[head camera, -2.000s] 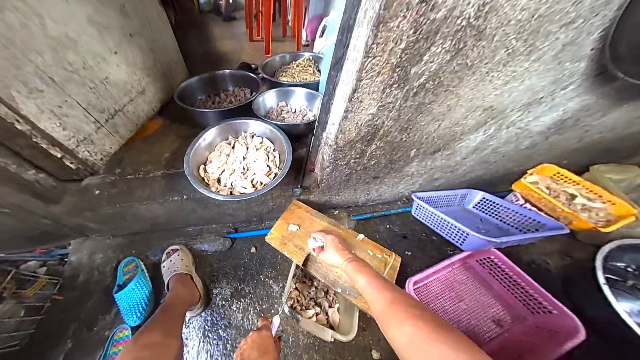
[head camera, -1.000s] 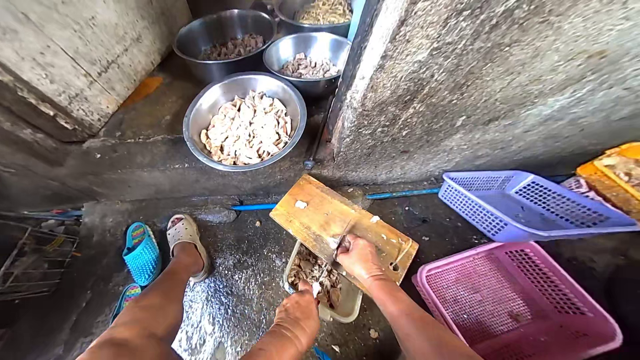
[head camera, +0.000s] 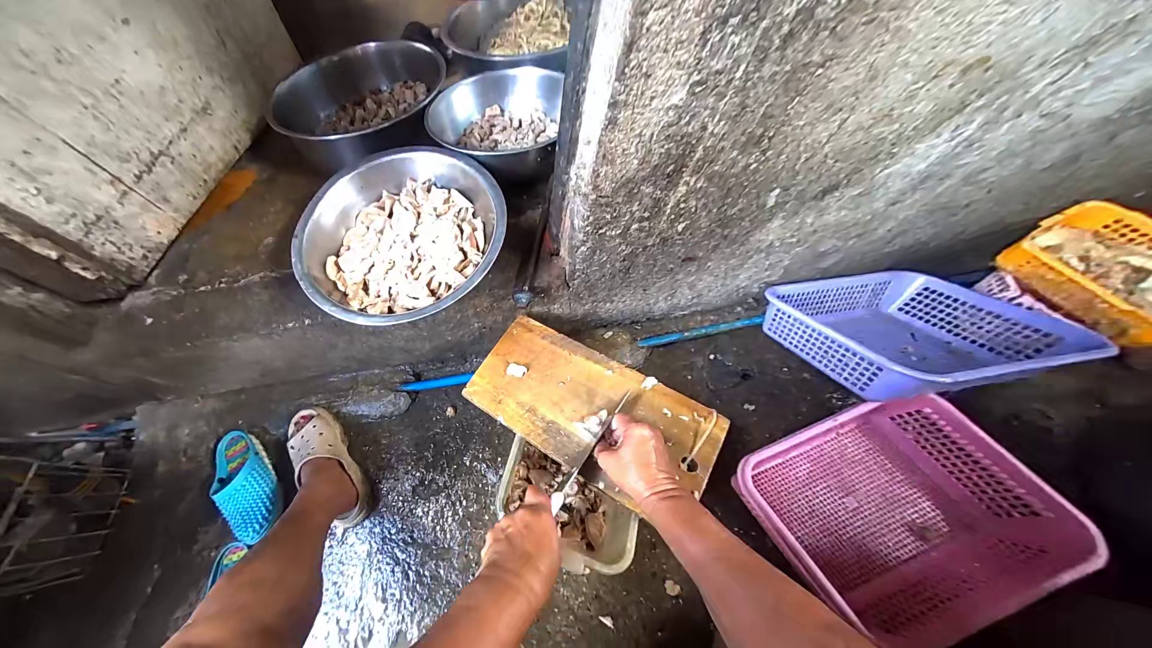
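My left hand (head camera: 525, 544) grips the pale handle of a knife (head camera: 580, 457), whose blade lies slanting across a worn wooden chopping board (head camera: 540, 396). Against the blade on its right side is my right hand (head camera: 637, 457), low on the board with fingers curled; what they hold, if anything, is hidden. Small pale scraps (head camera: 516, 370) lie on the board. Beneath its lower edge, partly covered, a pale plastic tub (head camera: 616, 540) holds brownish cut pieces of what looks like meat (head camera: 585, 517).
Beyond the board stands a steel basin (head camera: 310, 243) of pale cut pieces, with several filled steel bowls (head camera: 360, 139) behind. Purple (head camera: 963, 364) and pink (head camera: 918, 522) plastic baskets are at right, near an orange basket (head camera: 1062, 292). Blue slippers (head camera: 245, 490) and a clog-wearing foot (head camera: 328, 454) are left.
My left hand has brought the knife up from beside the tub onto the board. My right hand, earlier holding a pale piece over the board, is now lower beside the blade.
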